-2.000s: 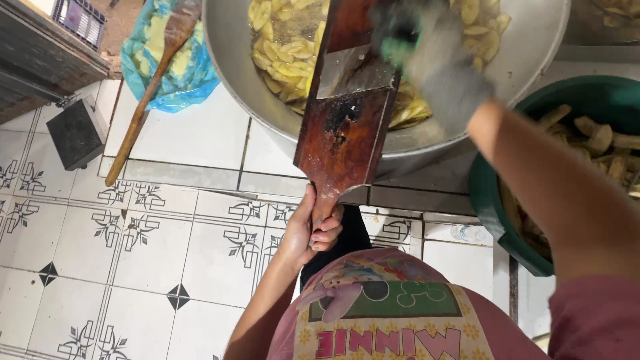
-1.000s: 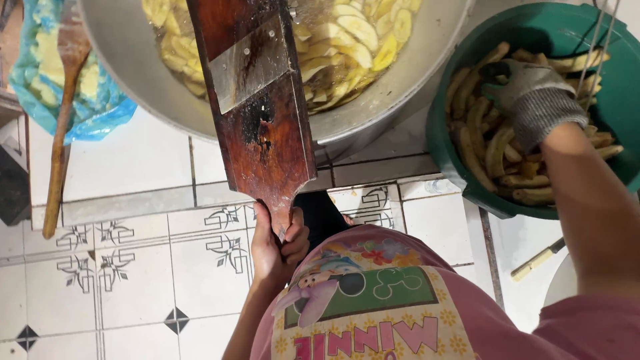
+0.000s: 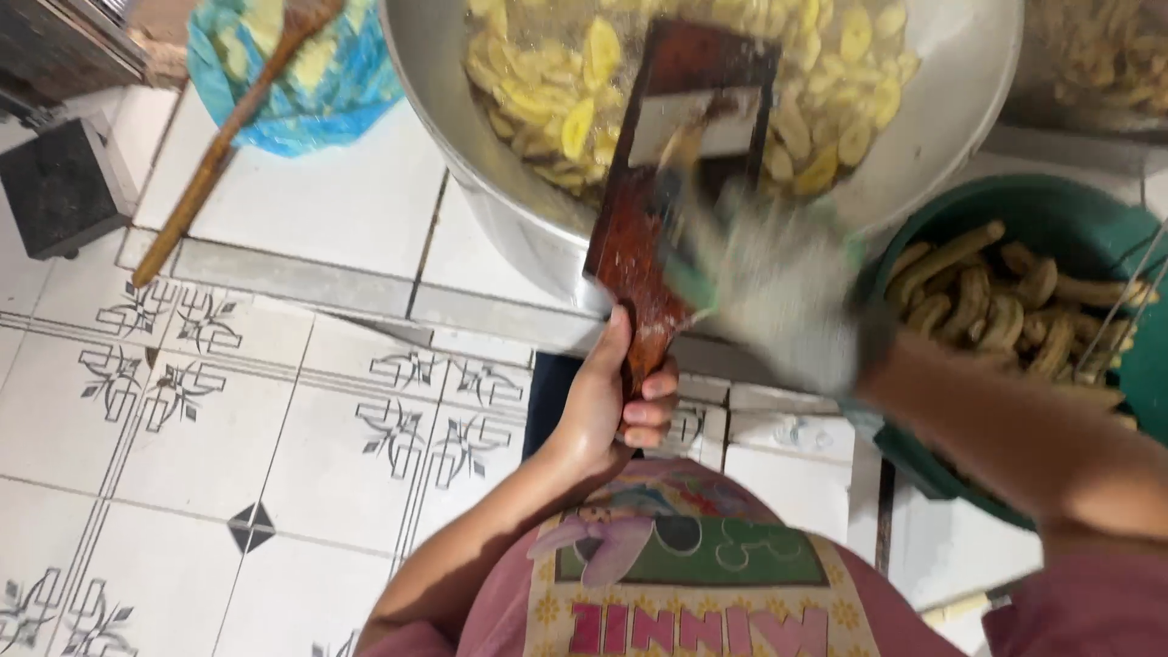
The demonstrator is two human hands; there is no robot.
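Observation:
My left hand (image 3: pixel 607 392) grips the handle of a wooden slicer board (image 3: pixel 630 214) with a metal blade plate. The board reaches over a large metal pan (image 3: pixel 954 119), where yellow banana or plantain slices (image 3: pixel 534 109) lie in bubbling liquid. My right hand (image 3: pixel 776 283), in a grey and green glove, is blurred by motion over the board's right side, near the blade. Something pale and long shows at its fingers by the blade, too blurred to name surely. Right of the pan, peeled bananas or plantains (image 3: pixel 972 297) fill part of a green plastic tub (image 3: pixel 1077 205).
A wooden spoon (image 3: pixel 214 151) lies across a blue plastic bag (image 3: pixel 356 109) holding a yellowish substance, on the white tiled counter (image 3: pixel 319 196). Another container with food (image 3: pixel 1104 55) is at the upper right. A black box-like object (image 3: pixel 64 187) stands at the far left.
My right hand was in the green tub one second ago and is now over the slicer board. My left hand has kept hold of the handle. The view has shifted.

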